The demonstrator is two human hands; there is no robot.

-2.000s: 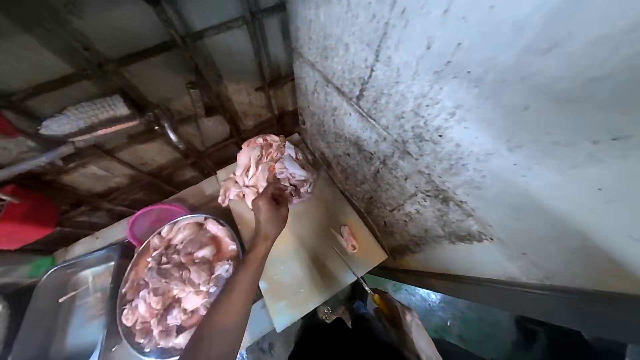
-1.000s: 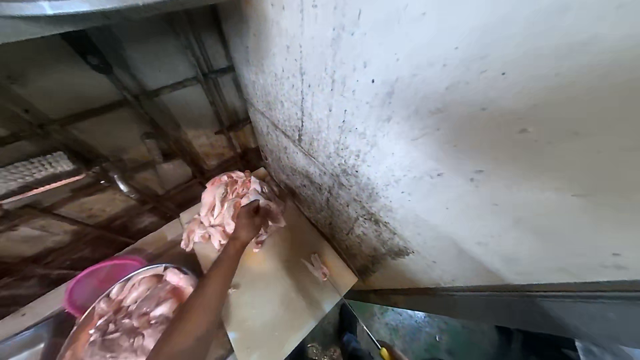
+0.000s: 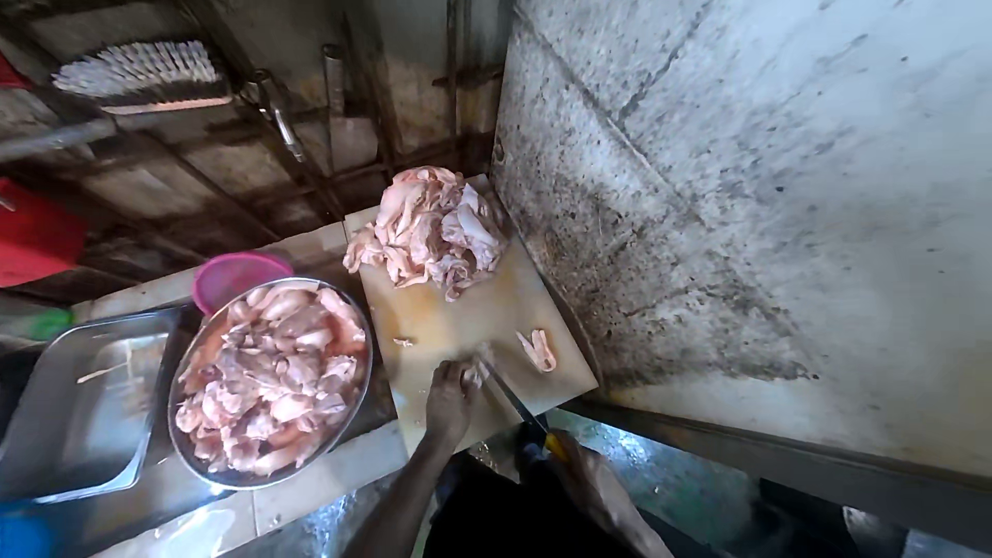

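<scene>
My left hand [image 3: 452, 399] holds a small piece of raw poultry [image 3: 474, 376] on the cutting board [image 3: 488, 314], near its front edge. In my right hand [image 3: 577, 465] is the yellow handle of a knife [image 3: 508, 394], whose blade tip lies at that piece. A pile of raw poultry pieces [image 3: 430, 232] covers the back of the board. A folded strip of skin or meat [image 3: 537, 350] rests near the right edge, and a small scrap [image 3: 403, 341] lies at the left. Beside the board stands a round metal bowl [image 3: 368, 387] full of raw poultry pieces.
A pink plastic basin [image 3: 236, 279] sits behind the bowl, with a rectangular metal tray [image 3: 147, 434] to its left. A stained wall [image 3: 659, 232] borders the board's right side. A scrub brush [image 3: 143, 77] and metal tools [image 3: 283, 124] are at the tiled back wall.
My left hand has moved from the pile to the front of the board and now holds a small piece. The knife has come over the board, its blade at that piece.
</scene>
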